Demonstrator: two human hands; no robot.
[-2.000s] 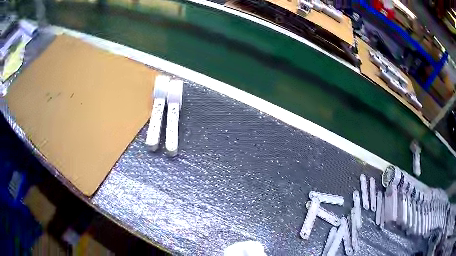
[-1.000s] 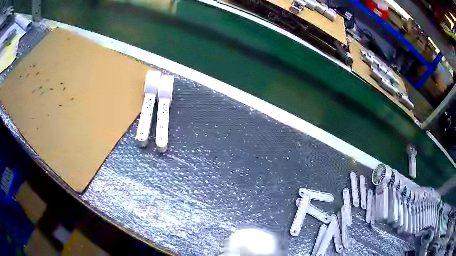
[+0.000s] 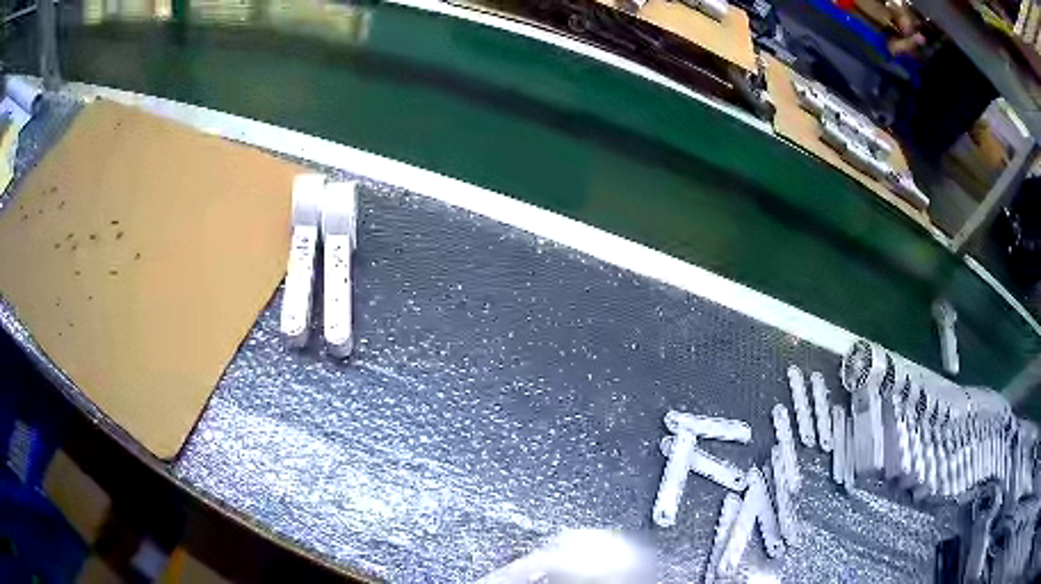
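Note:
Two white handheld fans (image 3: 339, 268) stand side by side, edge-on, at the right edge of the cardboard sheet. Several flat white handle covers (image 3: 675, 479) lie loose and partly overlapping at the lower right. A dense row of white fans (image 3: 913, 439) stands at the far right, its nearest round grille facing me. A blurred white rounded shape (image 3: 594, 557) is cut off by the bottom edge; I cannot tell what it is or what holds it. Neither my left hand nor my right hand can be made out.
The tan cardboard sheet (image 3: 171, 262) with small dark specks lies at the left on silvery bubble wrap (image 3: 479, 342). A green conveyor belt (image 3: 457, 137) runs beyond the bench's white edge, with a single fan (image 3: 947, 337) on it. A dark flat object (image 3: 949, 559) lies at the lower right.
The view has shifted, so the bench things sit further left. The white shape at the bottom edge has changed outline and is more blurred. The fans and covers keep their places on the bench.

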